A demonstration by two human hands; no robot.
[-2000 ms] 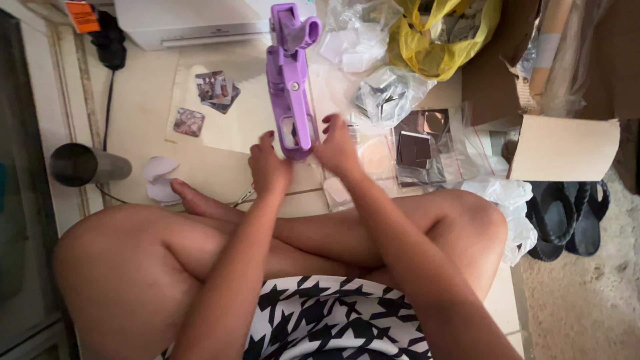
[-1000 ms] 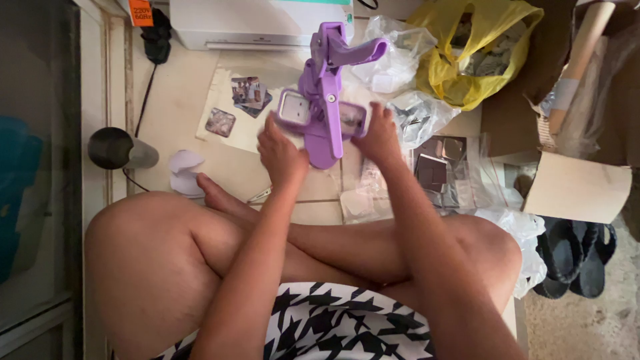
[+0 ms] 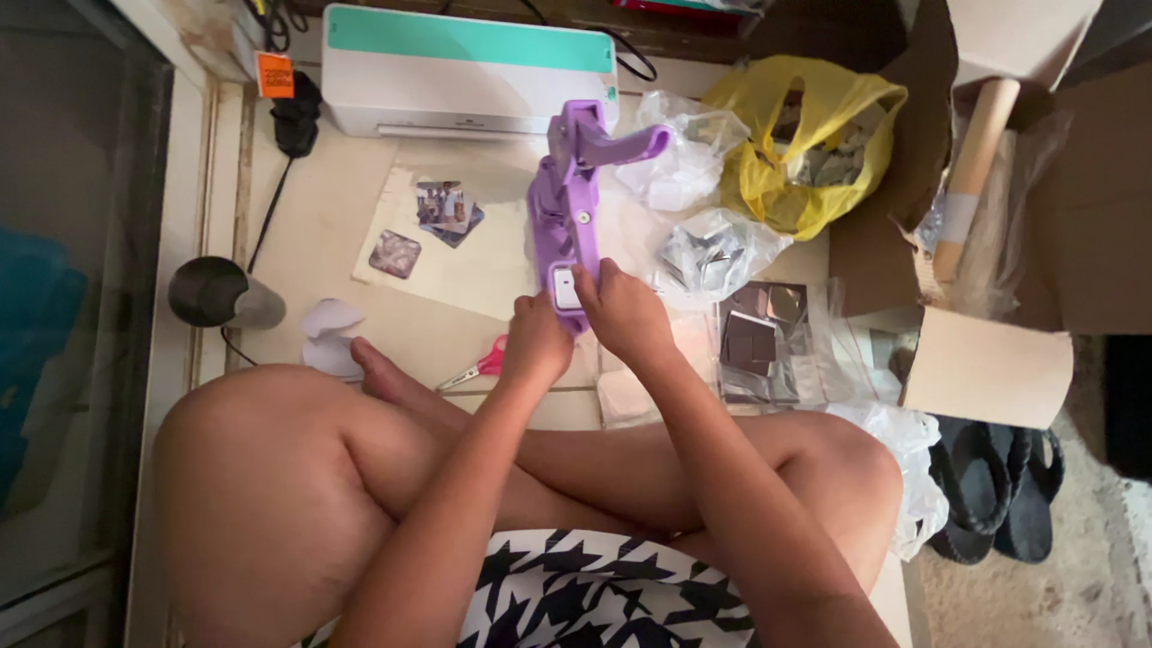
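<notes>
A purple hand press with a lever (image 3: 576,207) stands on the tiled floor in front of me. My left hand (image 3: 543,333) is at the left of its near end, fingers curled against it. On the right, my right hand (image 3: 623,306) has its thumb and fingers at a rounded square die (image 3: 567,288) with a white piece in it. Whether either hand grips anything is hard to tell. Small photo prints (image 3: 445,209) and a square photo piece (image 3: 394,254) lie left of the press. Pink-handled scissors (image 3: 489,360) lie beside my left wrist.
A white and green laminator-like machine (image 3: 468,76) stands behind. To the right are a yellow plastic bag (image 3: 756,171), a clear bag of metallic pieces (image 3: 706,256), dark square sheets (image 3: 749,342) and an open cardboard box (image 3: 985,369). A dark tumbler (image 3: 211,292) lies at left.
The press's two side parts, spread out to left and right one second ago, no longer stick out. Both hands have come closer together at its near end.
</notes>
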